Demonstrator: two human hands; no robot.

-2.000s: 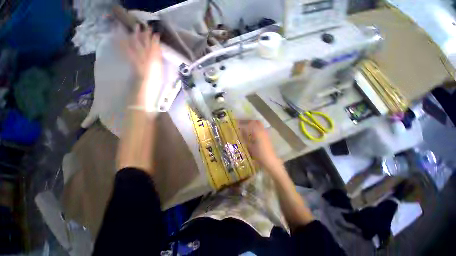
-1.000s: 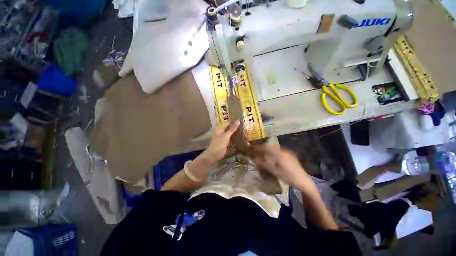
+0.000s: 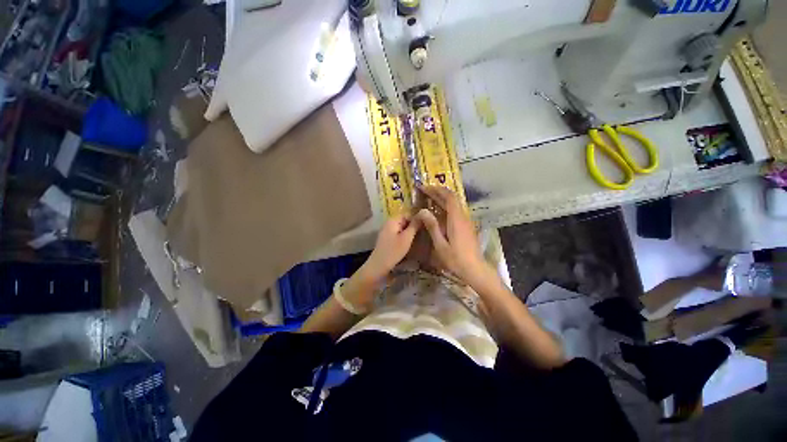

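My left hand (image 3: 394,246) and my right hand (image 3: 452,235) meet at the front edge of the machine bed, over the lower end of the yellow printed tape (image 3: 391,164). Their fingertips pinch a small brown strip (image 3: 420,250), mostly hidden by the fingers. The presser foot area (image 3: 418,97) of the white sewing machine (image 3: 509,34) is beyond the hands, with nothing visibly held under it. A large brown panel (image 3: 267,203) lies left of the tape and hangs over the table edge. A pale panel (image 3: 289,69) lies behind it.
Yellow-handled scissors (image 3: 618,155) rest on the bed at the right, blades pointing up and left. A small dark tray (image 3: 714,145) sits farther right. Blue crates (image 3: 321,289) stand below the table's left part. Dark cloth (image 3: 682,367) and scraps lie lower right.
The hands first came together from the pale panel and the tape. Since then my right hand has moved up and left to my left hand. The brown strip has drawn back off the tape.
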